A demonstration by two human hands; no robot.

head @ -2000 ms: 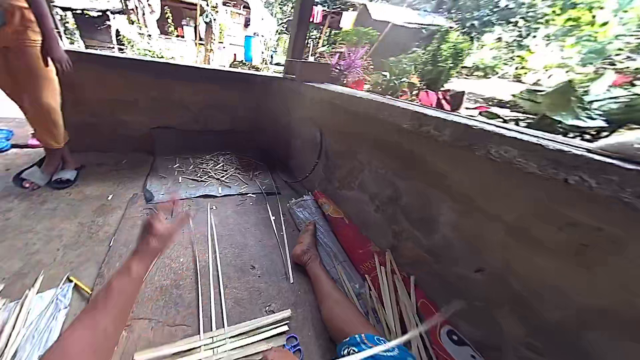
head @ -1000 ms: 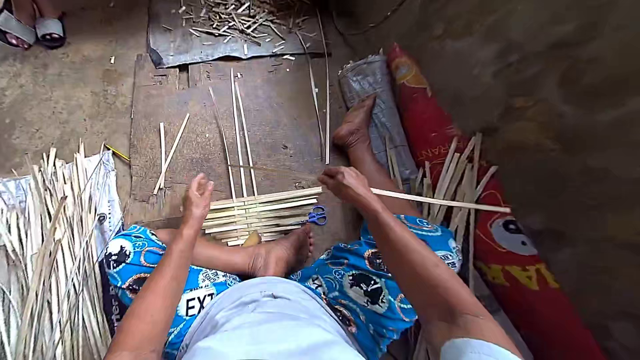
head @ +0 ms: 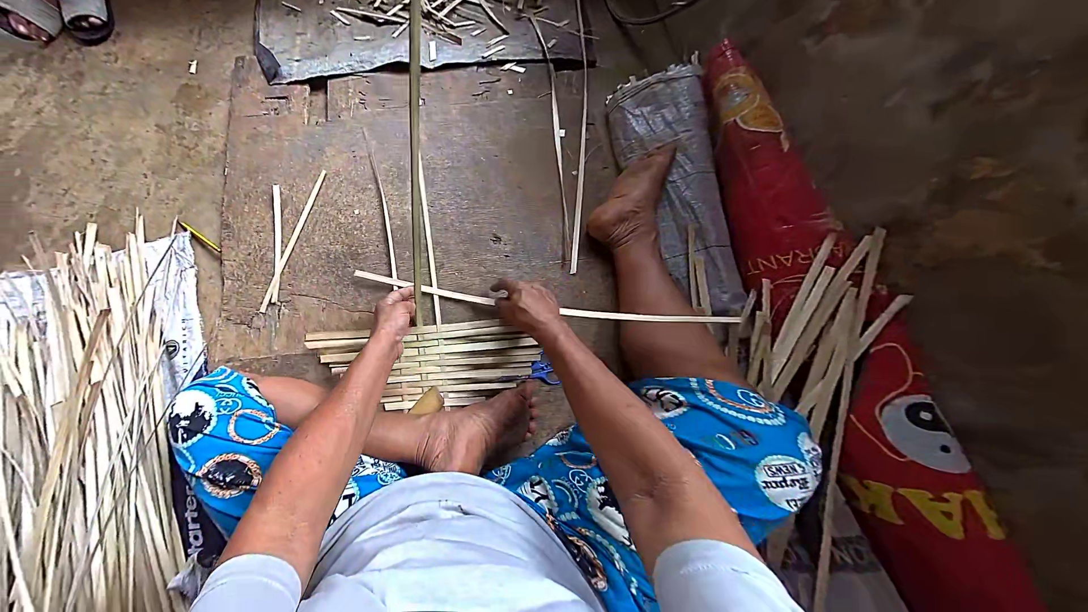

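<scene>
In the head view, several pale split strips form a partly woven panel [head: 459,361] on the wooden board, under my bare foot. A long pale strip [head: 646,316] lies crosswise above the panel's upper edge, and my right hand [head: 527,306] grips it near its middle. My left hand [head: 395,313] has its fingers closed at a greenish upright strip [head: 415,170], which rises from the panel; the crosswise strip's left end passes just above these fingers. Blue-handled scissors [head: 544,371] lie at the panel's right end, partly hidden. A tan, rounded piece [head: 427,401] sits at its lower edge.
A large bundle of strips [head: 81,408] lies on a sack at left, with a yellow pencil-like stick [head: 200,237] near it. More strips [head: 803,323] lean on a red rolled banner [head: 782,178] at right. Scraps cover a grey sheet [head: 340,51]. Another person's sandalled feet [head: 85,21] stand top left.
My left hand, raised with fingers apart before, is now down at the upright strip. The crosswise strip has shifted left, and the greenish strip now stands raised.
</scene>
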